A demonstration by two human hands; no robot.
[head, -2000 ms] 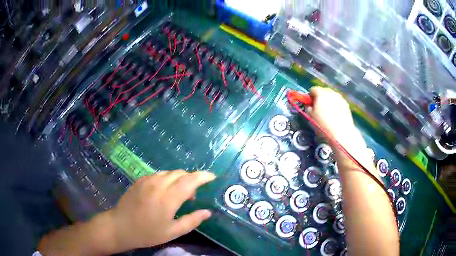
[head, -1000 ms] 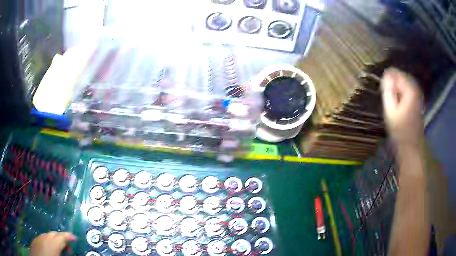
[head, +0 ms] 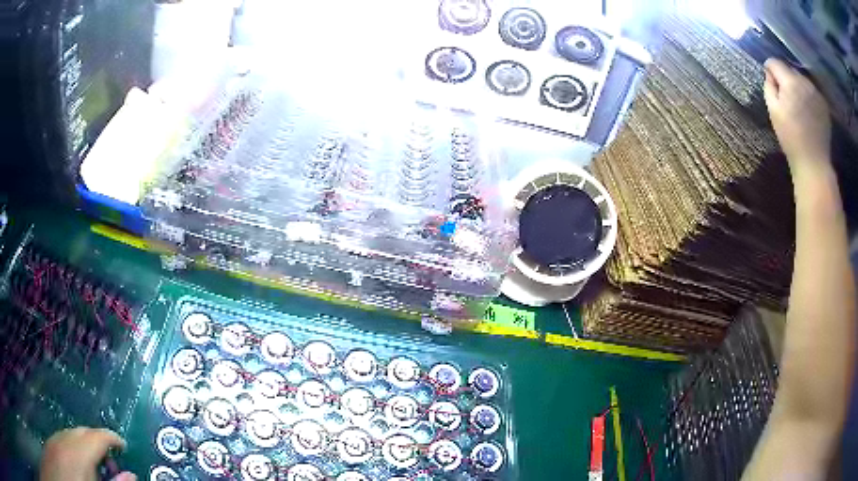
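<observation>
A clear blister tray (head: 513, 413) of round speakers (head: 319, 357) with red and dark leads lies on the green mat in front of me. The red test probe (head: 597, 442) lies on the mat right of it, cut off by the bottom edge. My right hand (head: 798, 103) is raised at the upper right, fingers curled at the far top edge of a tall stack of brown cardboard sheets (head: 691, 188); whether it grips a sheet is unclear. My left hand (head: 80, 456) is at the bottom left beside the tray, partly cut off, with something dark at its fingertips that I cannot make out.
Stacked clear trays (head: 329, 225) stand behind the yellow tape, beside a white round unit (head: 562, 230). A blue bin (head: 113, 209) with papers is at left. Another tray with red-wired parts (head: 61, 310) is at far left. More clear trays (head: 720, 395) stand at right.
The red probe has left my right hand and lies on the mat. My right hand has moved from the speakers to the cardboard stack. My left hand now shows at the bottom left. The view has swung right.
</observation>
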